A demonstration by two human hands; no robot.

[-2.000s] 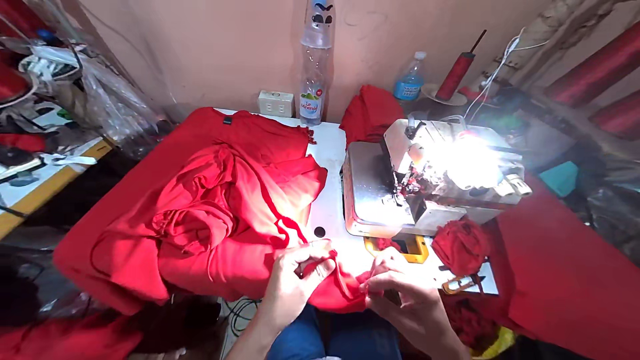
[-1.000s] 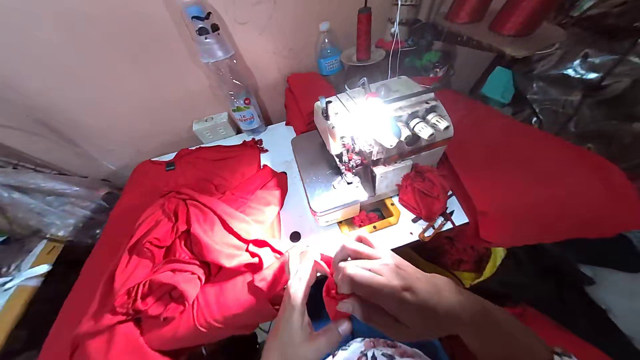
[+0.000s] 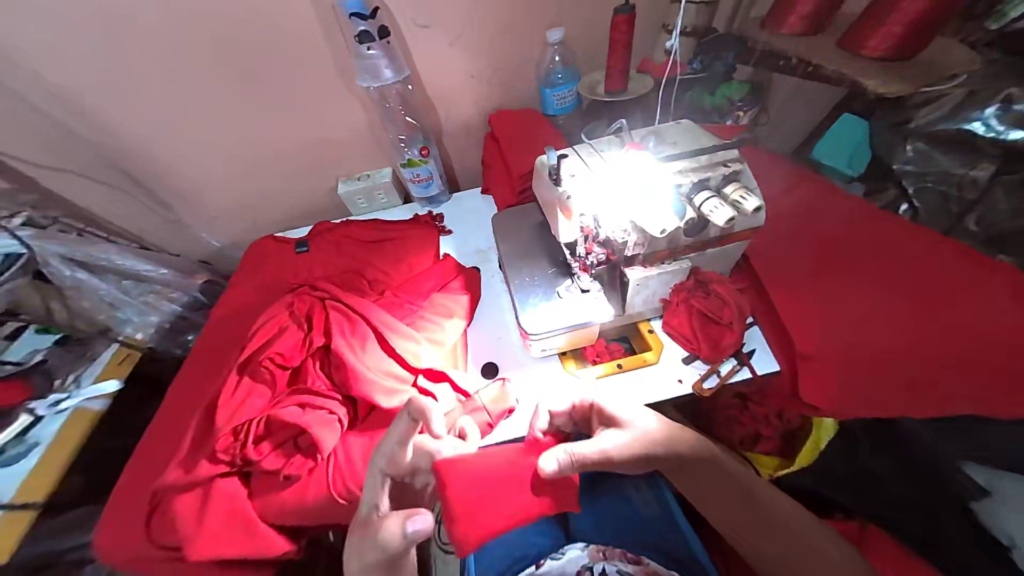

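Observation:
A small folded piece of red fabric (image 3: 504, 492) hangs above my lap, pinched between the thumb and fingers of my right hand (image 3: 608, 440). My left hand (image 3: 408, 480) is at the piece's left edge with its thumb and fingers spread; whether its fingertips touch the cloth is hard to tell. A heap of red garments (image 3: 320, 368) covers the left of the white table (image 3: 488, 320). Beyond my hands stands a lit overlock sewing machine (image 3: 656, 200), its metal plate (image 3: 544, 272) toward the heap. A red fabric bundle (image 3: 706, 316) lies at its right, beside thread snips (image 3: 720, 372).
A tall plastic bottle (image 3: 416, 152) and a socket box (image 3: 370, 190) stand by the wall. Behind the machine are a smaller bottle (image 3: 558, 80) and a red thread cone (image 3: 620, 48). A yellow-edged opening (image 3: 652, 346) holds red scraps. Red cloth (image 3: 888, 296) spreads at right.
My hands were close together on red cloth; now my left hand has opened and the small piece shows flat, held by my right. The view has swung to the right since the oldest frame.

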